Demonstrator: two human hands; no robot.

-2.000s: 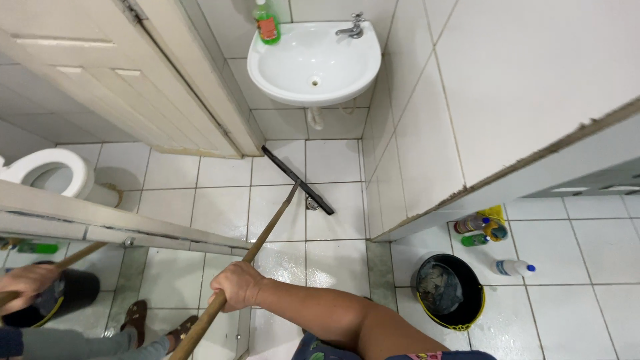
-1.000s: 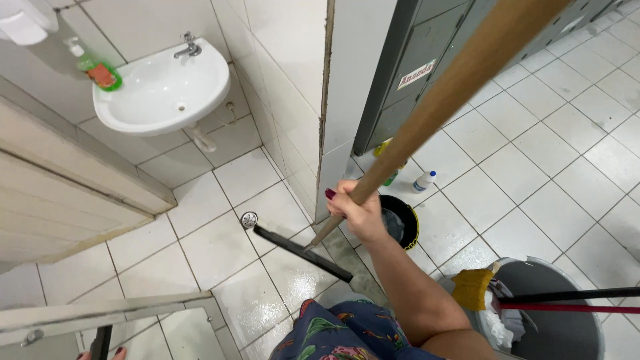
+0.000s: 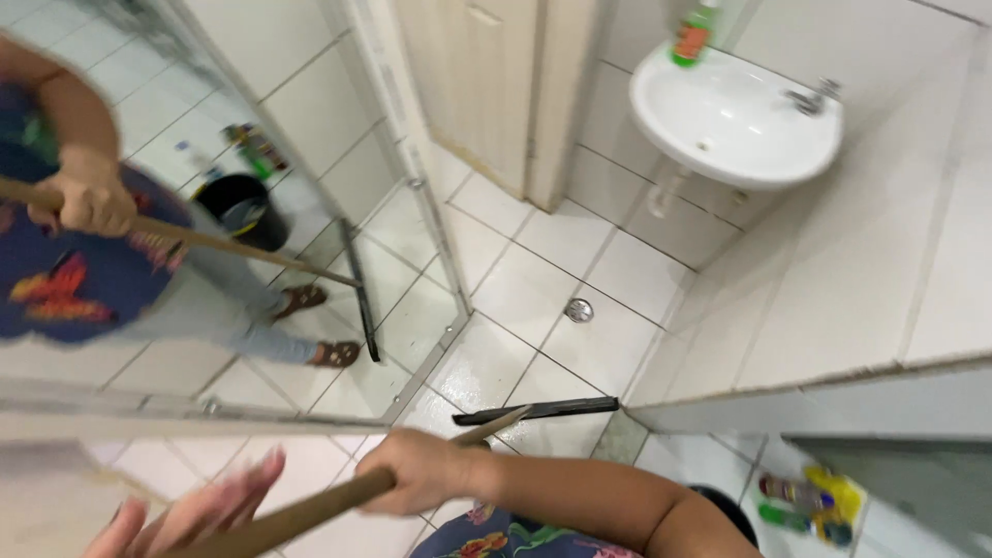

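Note:
My right hand is closed around the wooden handle of a floor squeegee. The squeegee's black blade lies on the white tiled floor, just short of the doorway's wall corner. At the lower left my left hand, blurred, is raised beside the handle with its fingers apart; whether its palm touches the wood is hard to tell. A round metal floor drain lies beyond the blade, and the tiles near it look wet. The mirror on the left reflects my arm, the handle and the blade.
A white washbasin with a green soap bottle is fixed to the far wall. A cream door stands left of it. At the lower right are a black bucket, partly hidden by my arm, and several bottles on the floor.
A second ago the blade was close to the drain; now it lies apart from it, nearer to me. My left hand has come into view at the lower left. The view has swung left.

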